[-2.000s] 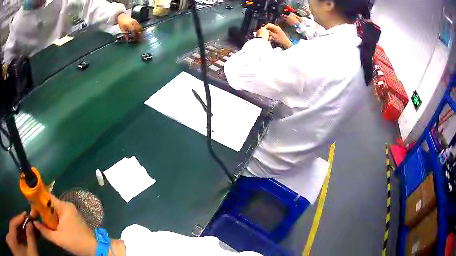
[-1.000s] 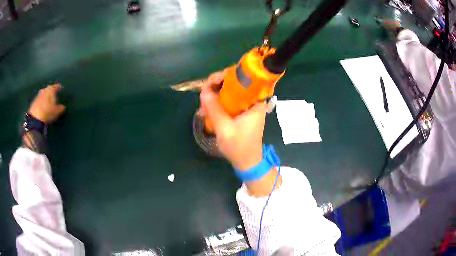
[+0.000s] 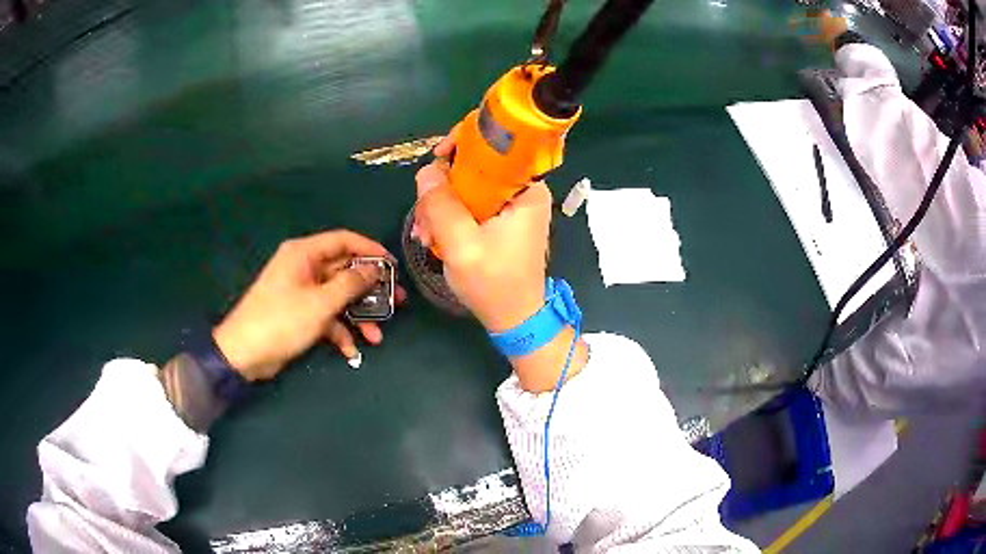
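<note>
My right hand point(image 3: 492, 249) grips the orange electric screwdriver point(image 3: 503, 141), which hangs from a hook and black cord; its lower end is hidden behind the hand. The round dotted screw tray point(image 3: 427, 265) lies under and left of that hand, partly covered. My left hand point(image 3: 308, 298) holds a small squarish black and silver unit point(image 3: 373, 290) between its fingers, just left of the tray. A tiny white piece point(image 3: 355, 360) is at a fingertip of my left hand.
A white paper square point(image 3: 636, 238) and small white vial point(image 3: 576, 197) lie right of the screwdriver. A brownish strip point(image 3: 395, 152) lies behind the tray. Further right are a record sheet point(image 3: 795, 184) with a pen point(image 3: 822, 182), a neighbour's white sleeve point(image 3: 919, 271) and a blue stool or bin point(image 3: 816, 454).
My left hand has come from the far left to beside the tray and now holds the unit. My right hand and the screwdriver have shifted slightly; two seconds ago the view faced further right.
</note>
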